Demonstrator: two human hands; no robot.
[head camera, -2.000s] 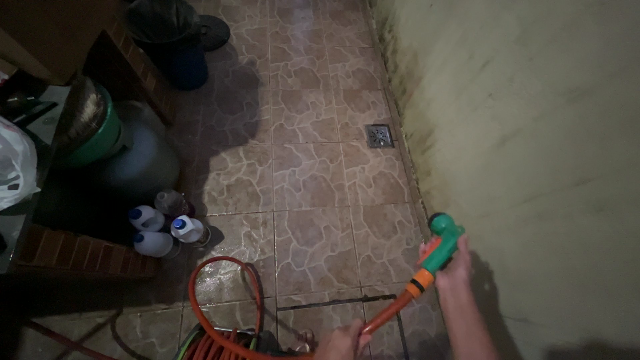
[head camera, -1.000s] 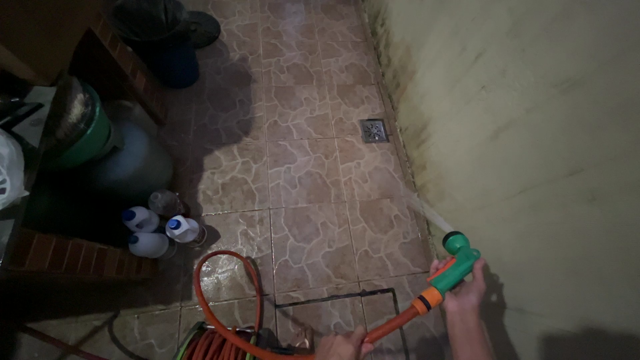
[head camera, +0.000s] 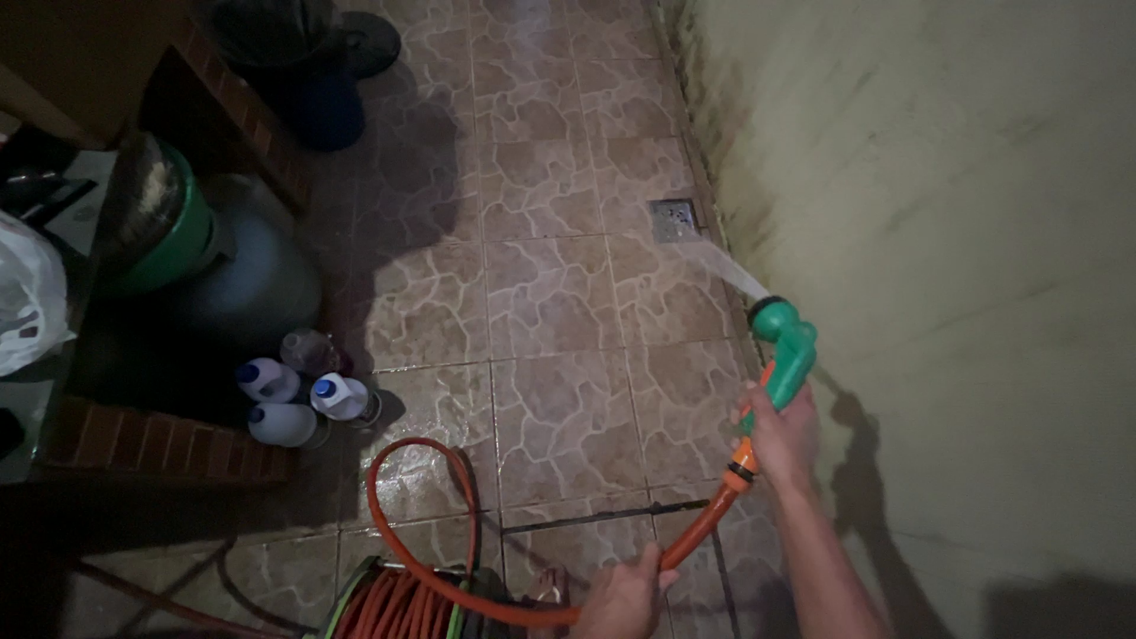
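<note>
My right hand (head camera: 785, 435) is closed around the handle of a green hose spray nozzle (head camera: 790, 342) with an orange trigger and connector. A jet of water (head camera: 723, 266) leaves its head toward the metal floor drain (head camera: 674, 220) beside the wall. Lower down, my left hand (head camera: 621, 595) grips the orange garden hose (head camera: 697, 532). From there the hose loops over the tiles and back to a hose reel (head camera: 395, 608) with green rims at the bottom edge.
Several plastic bottles (head camera: 342, 397) stand at the left by a low brick wall (head camera: 169, 439). Behind them are a green bucket (head camera: 177, 240), a gas cylinder (head camera: 257, 275) and a blue bin (head camera: 328, 111). A stained wall (head camera: 932, 222) runs along the right. The floor tiles (head camera: 550, 293) look wet.
Two seconds ago no water showed at the nozzle; a jet appeared in the middle frame. It now reaches the floor drain.
</note>
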